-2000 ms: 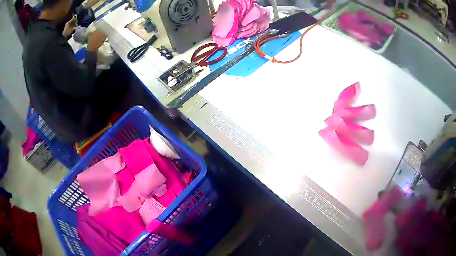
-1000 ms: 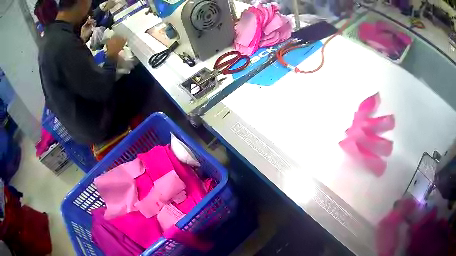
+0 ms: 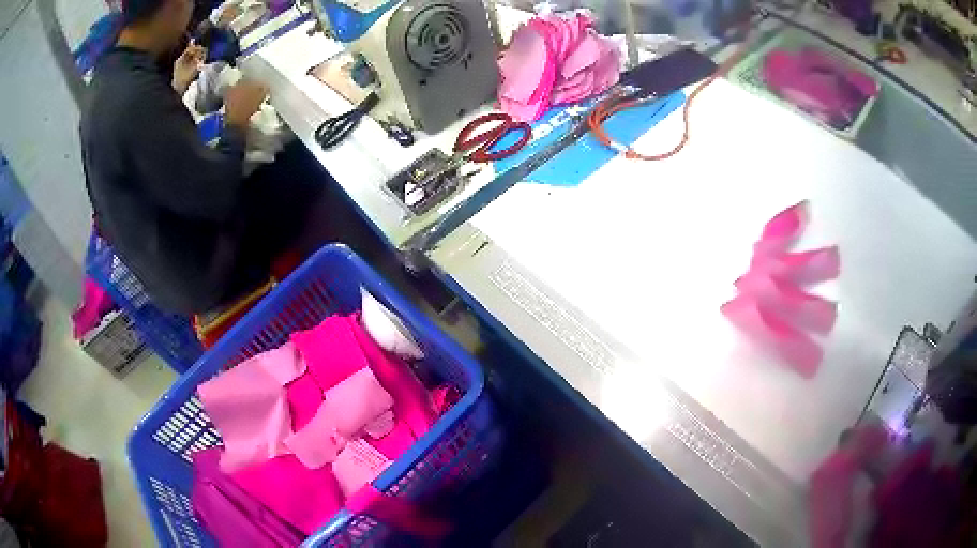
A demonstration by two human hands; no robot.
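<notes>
Several small pink pieces (image 3: 787,294) lie fanned out on the white machine table (image 3: 643,236), right of centre. More pink cloth (image 3: 841,487) is bunched at the lower right by the needle area of a sewing machine (image 3: 900,375); it is dark and blurred there. Neither of my hands can be made out; the lower right corner is too blurred to tell a hand from cloth. A blue plastic basket (image 3: 477,375) at the lower left holds pale and hot pink cut pieces (image 3: 252,401).
A person (image 3: 161,161) sits at the left. Red-handled scissors (image 3: 493,137), a metal box (image 3: 425,182), an orange-red cord (image 3: 654,155), stacked pink pieces (image 3: 557,64) and a dark flat item (image 3: 670,70) lie toward the back. A pale green basket (image 3: 857,128) stands at the far edge.
Since the first frame the view has shifted, so the table and basket sit further right. The fanned pieces keep their place on the table. The bunched cloth shows slight blurred changes.
</notes>
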